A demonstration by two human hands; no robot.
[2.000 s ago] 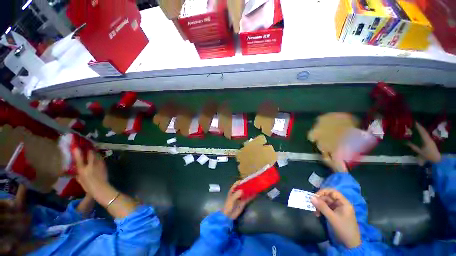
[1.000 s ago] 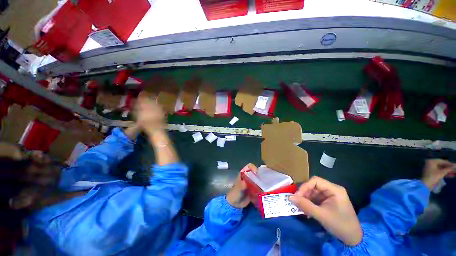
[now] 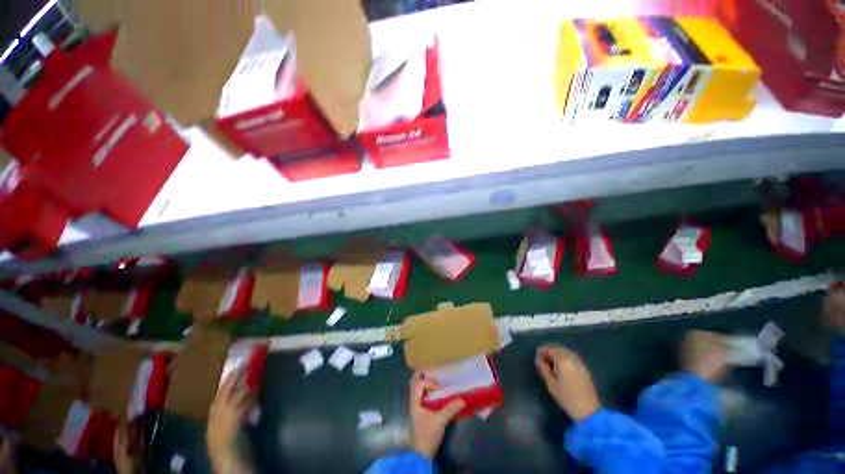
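Observation:
My left hand (image 3: 431,412) holds an open red carton (image 3: 468,384) over the dark green work surface. Its brown lid flap (image 3: 451,335) stands up behind it, and white contents fill the carton. My right hand (image 3: 567,381) is to the right, apart from the carton. Its fingers are curled together and no object shows in it. The carton's front side is partly covered by my left fingers, and no printed label shows there.
Open red cartons (image 3: 387,276) lie along the green belt. Small white paper pieces (image 3: 341,357) lie left of the carton. A neighbour's hand (image 3: 709,356) is at right near white slips; another (image 3: 227,421) holds a carton at left. A yellow box (image 3: 653,69) stands on the white shelf.
My right hand has moved off the carton to the right, and the label it held is out of sight. The carton has turned. The view has shifted, showing more shelf; the left neighbour's hand is lower.

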